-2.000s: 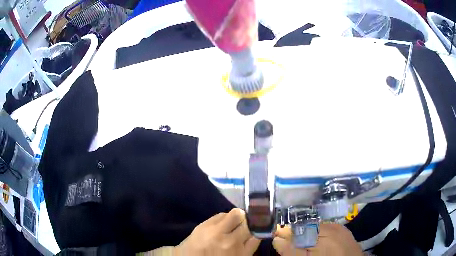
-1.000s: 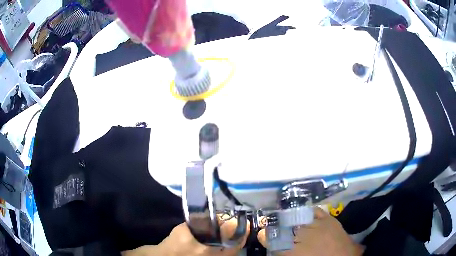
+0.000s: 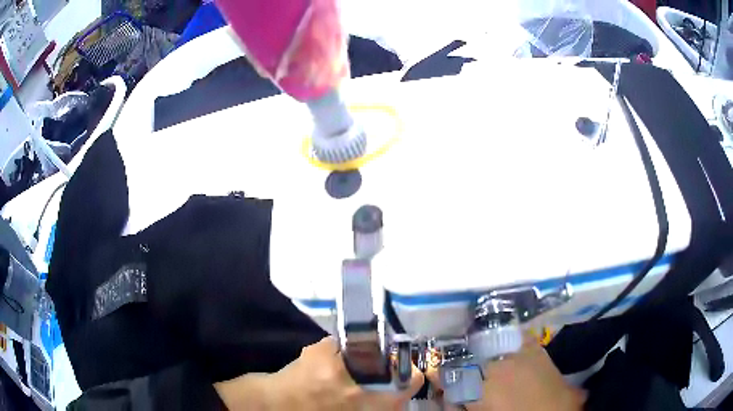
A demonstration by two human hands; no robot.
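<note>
The black garment body (image 3: pixel 201 273) lies left of the white sewing machine head (image 3: pixel 482 201), with a small printed rectangle on it. My left hand (image 3: pixel 313 381) is at the bottom centre on the garment, fingertips beside the needle area, partly behind the metal lever guard (image 3: pixel 359 313). My right hand (image 3: pixel 522 381) is right of the needle area, partly hidden by the tension dial (image 3: pixel 498 339). Both hands are cut off or covered low down, and the machine parts hide the fingertips. The fabric edge between them is hardly visible.
A magenta thread cone (image 3: pixel 301 48) stands above the head. Narrow black strips (image 3: pixel 683 152) drape over the machine's right side. A black cut panel (image 3: pixel 217 88) lies in the rear trough. Yellow snips (image 3: pixel 543 334) show behind my right hand. A bin (image 3: pixel 120 100) with dark pieces is at left.
The camera view has shifted, moving the machine sideways in the picture. My left hand and sleeve show more at the bottom. Both hands stay by the needle area.
</note>
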